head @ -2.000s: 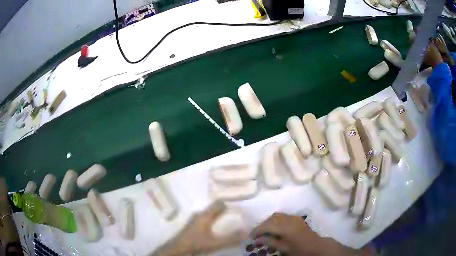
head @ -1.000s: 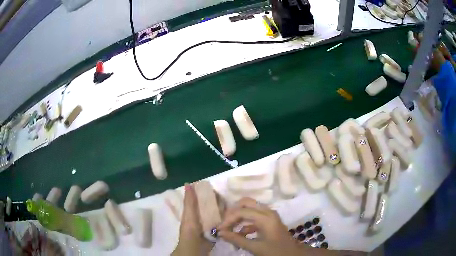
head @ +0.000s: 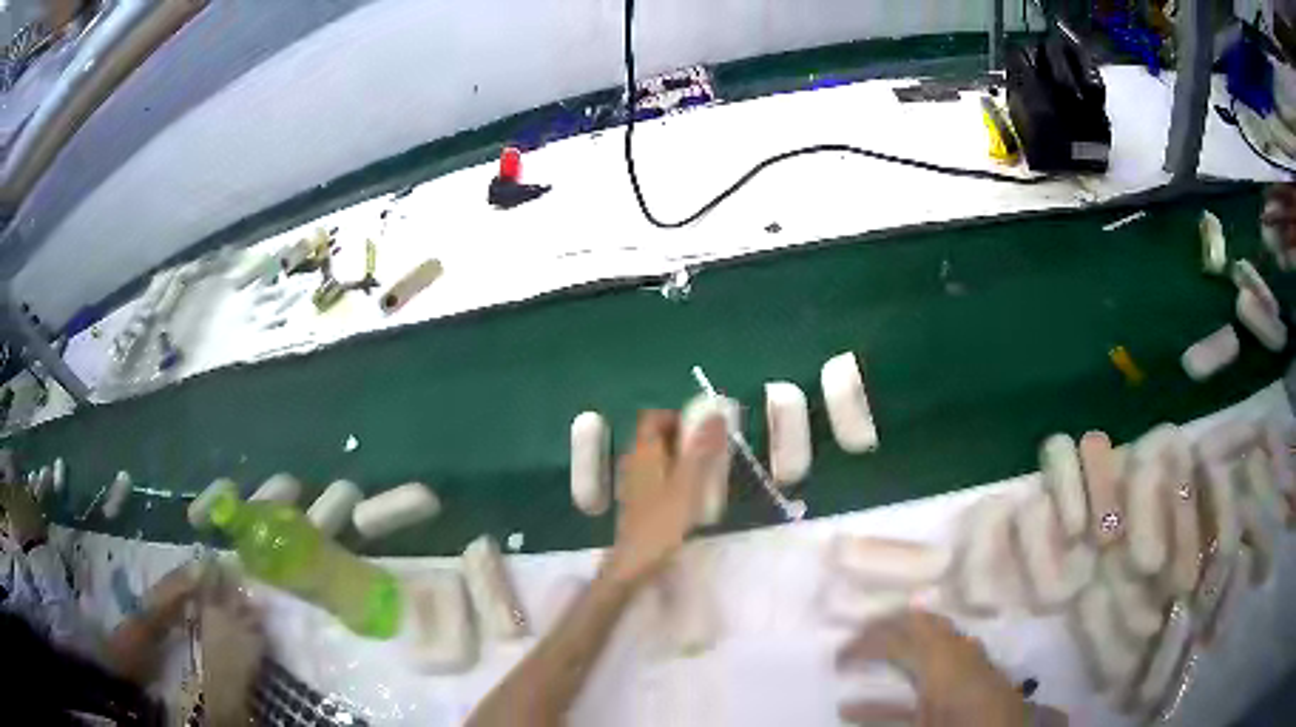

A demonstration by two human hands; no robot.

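Note:
My left hand (head: 654, 497) reaches over the near side of the green conveyor belt (head: 483, 369) and holds an off-white device housing (head: 709, 462) by its side. The hand is blurred, and I cannot tell if the housing touches the belt. A thin white strip (head: 760, 476) lies just beyond it. My right hand (head: 931, 668) is blurred over the white bench, with fingers apart and nothing visible in it. A small dark dot (head: 1028, 687) shows beside its wrist. Beige housings, some with a round mark, form a heap (head: 1137, 547) at right.
More housings lie on the belt, including two (head: 849, 403) beyond my left hand. A green bottle (head: 313, 568) lies at left by another person's hands (head: 199, 639) and a dark-dotted sheet (head: 306, 699). A black power unit (head: 1055, 111) and cable stand on the far shelf.
My left hand has moved from the bench out over the belt with the housing. My right hand has moved off the housing and opened. The view has swung left.

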